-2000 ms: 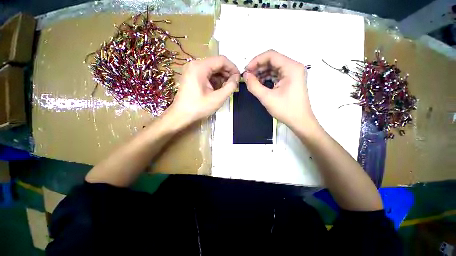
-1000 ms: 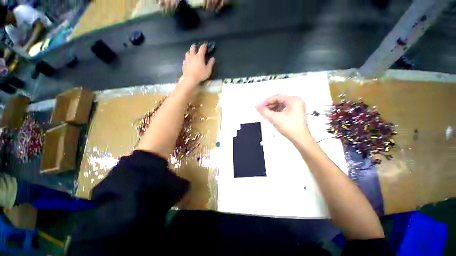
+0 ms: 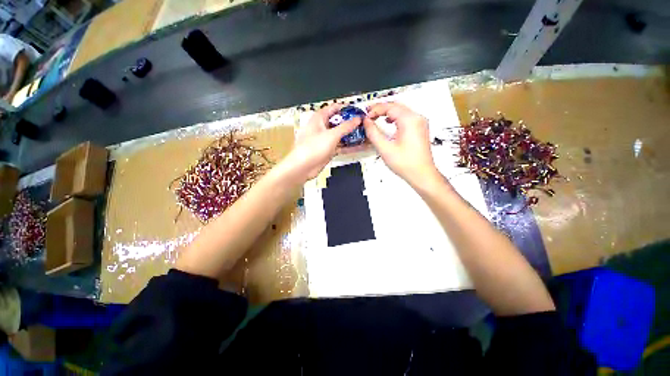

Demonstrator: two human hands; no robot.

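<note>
My left hand [image 3: 320, 144] holds a round, shiny blue-black unit [image 3: 352, 126] above the far part of the white work board [image 3: 415, 242]. My right hand [image 3: 402, 142] is at the unit's right side, fingertips pinched together against it; whether a small part is between them cannot be told. The black adhesive sheet [image 3: 348, 205], with a stepped upper left edge, lies on the board nearer to me. Tangled piles of wired components lie left [image 3: 222, 176] and right [image 3: 507, 153] of the board.
Small black parts [image 3: 352, 100] line the board's far edge. Beyond runs a dark conveyor belt [image 3: 294, 66] with black cylinders [image 3: 203, 50] and a round unit [image 3: 141, 67]. Open cardboard boxes [image 3: 70, 235] stand left, a blue bin [image 3: 617, 316] lower right. A metal post [image 3: 538, 40] rises at the back right. Part of a person shows upper left.
My left hand has come back from the belt to the board and now holds the round unit. My right hand has met it there. The camera view has shifted.
</note>
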